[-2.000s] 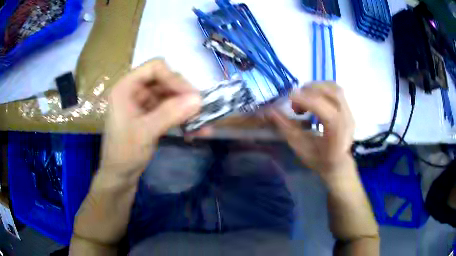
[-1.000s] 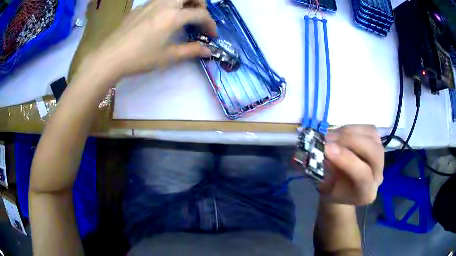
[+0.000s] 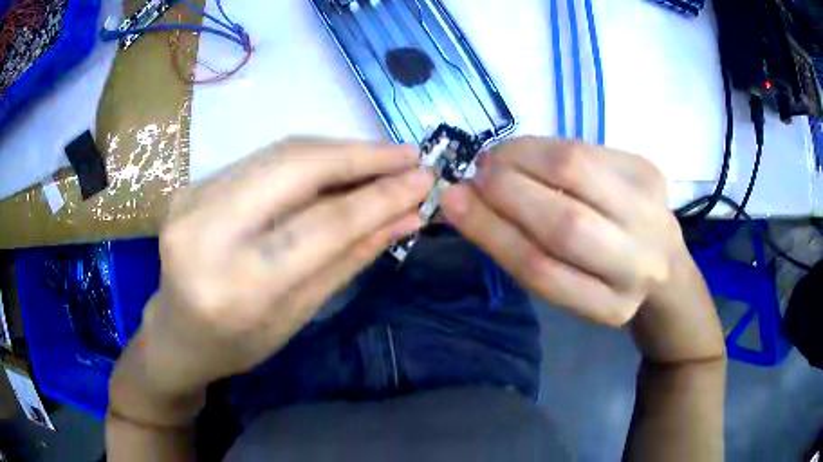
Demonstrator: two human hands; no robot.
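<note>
A small black-and-white circuit board [image 3: 444, 155] is held in the air between my hands, at the near end of a power bank housing. My left hand [image 3: 298, 239] grips it from the left and my right hand [image 3: 568, 221] grips it from the right; the fingers cover part of it. The open housing [image 3: 451, 72] lies tilted on the white sheet, with lengthwise ribs and a dark round spot [image 3: 411, 67] inside. Another board [image 3: 144, 20] with blue and red wires lies at the upper left.
Blue cable straps [image 3: 577, 77] lie right of the housing. A blue parts bin [image 3: 68, 50] is at the upper left, a black pad [image 3: 87, 165] below it. A black box with a red light [image 3: 753, 54] and cords stands right. A blue crate [image 3: 126, 298] is below the bench edge.
My left hand has come back from the housing to the board, and my right hand has moved left and up with it. A wired board now lies at the upper left; the housing's round spot is uncovered.
</note>
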